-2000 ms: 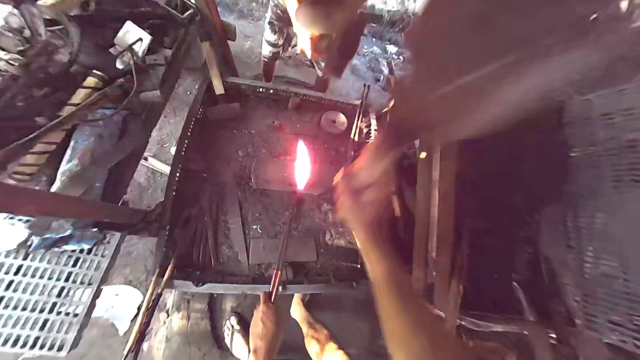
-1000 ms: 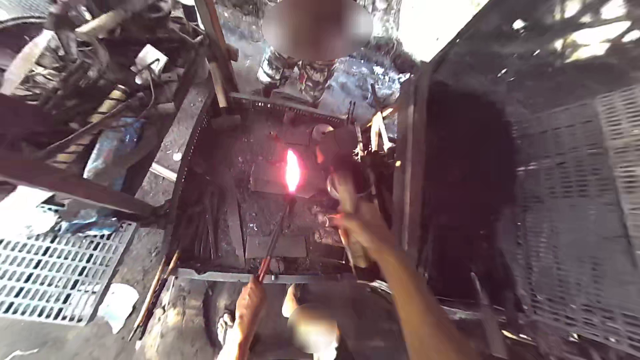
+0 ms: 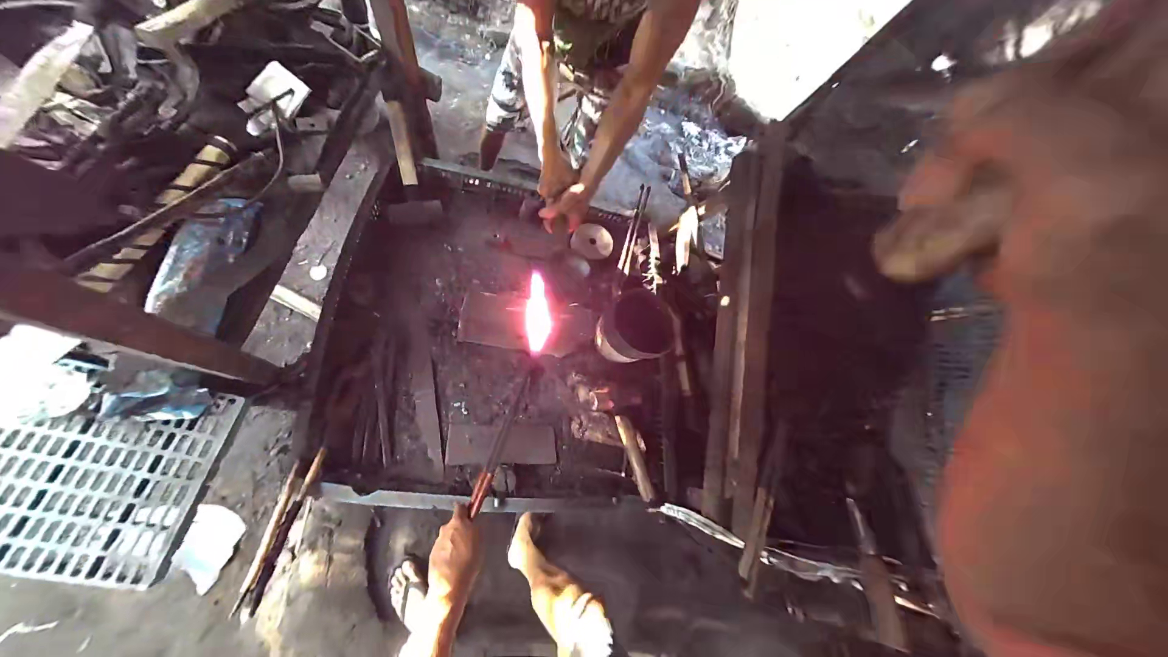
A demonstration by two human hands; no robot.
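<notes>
My left hand (image 3: pixel 454 552) is at the near edge of the low work area, closed around the red handles of long metal tongs (image 3: pixel 500 436). The tongs reach forward to a glowing hot metal piece (image 3: pixel 538 315), which lies over a flat block in the middle. My right hand (image 3: pixel 954 214) is raised at the upper right, large and blurred, with bent fingers; I cannot tell whether it holds something. A dark round container (image 3: pixel 634 326) stands right of the glowing piece. A wooden handle (image 3: pixel 634 456) lies below it.
Across the work area a co-worker's hands (image 3: pixel 566 196) are close together near a round disc (image 3: pixel 591 241). A metal rim (image 3: pixel 401 498) borders the near side, with my feet just beyond. Wooden beams (image 3: pixel 744 338) stand at the right, a plastic grate (image 3: pixel 109 493) at the left.
My right hand has moved from beside the glowing piece up to the upper right, close to the camera. The co-worker's hands now reach over the far edge. My left hand stays on the tongs.
</notes>
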